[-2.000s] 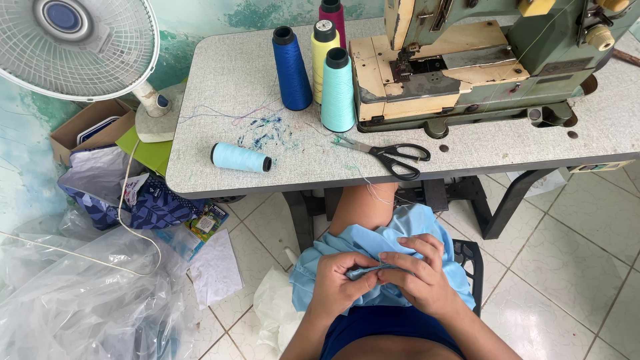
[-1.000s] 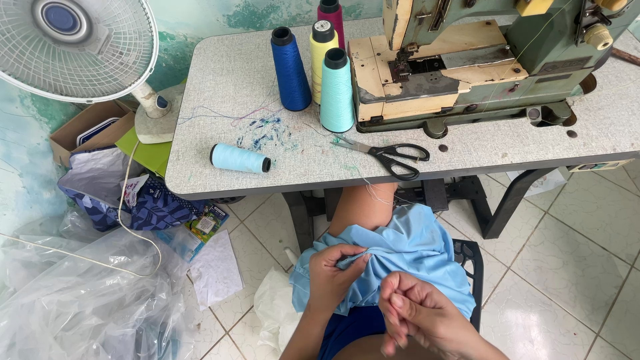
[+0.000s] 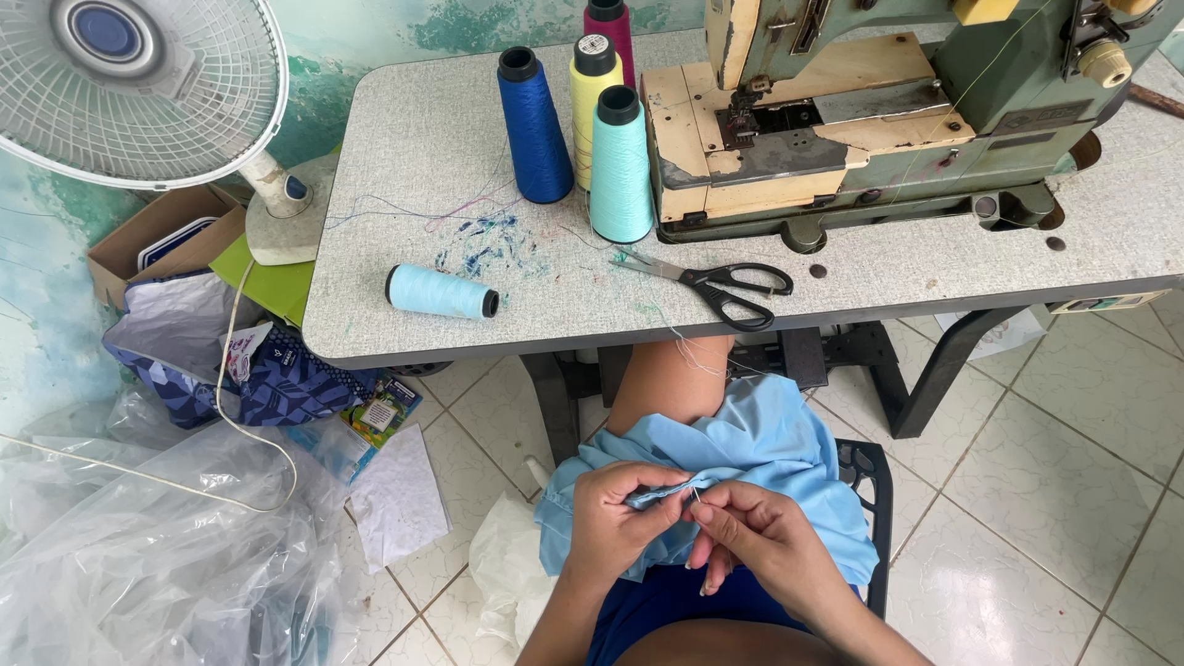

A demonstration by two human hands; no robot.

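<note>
Light blue fabric (image 3: pixel 777 444) lies gathered over my lap. My left hand (image 3: pixel 622 518) pinches a folded edge of it between thumb and fingers. Close beside it, my right hand (image 3: pixel 754 532) holds a thin needle (image 3: pixel 696 496) between thumb and forefinger, its tip at the fabric edge. A thin thread (image 3: pixel 689 351) hangs from the table edge toward the fabric. Black-handled scissors (image 3: pixel 717 285) lie on the table (image 3: pixel 398 120) above my hands, with a light blue thread cone (image 3: pixel 442 291) on its side to their left.
Blue (image 3: pixel 536 129), yellow (image 3: pixel 594 102), magenta (image 3: pixel 610 28) and aqua (image 3: pixel 621 171) thread cones stand beside an industrial sewing machine (image 3: pixel 888 120). A fan (image 3: pixel 120 83), a box (image 3: pixel 176 231), a patterned bag (image 3: pixel 231 370) and plastic sheeting (image 3: pixel 176 536) are at left. A chair edge (image 3: pixel 874 518) shows at right.
My right hand has come back up to the fabric edge beside my left hand; one second ago it was apart, lower right. The table items have not moved.
</note>
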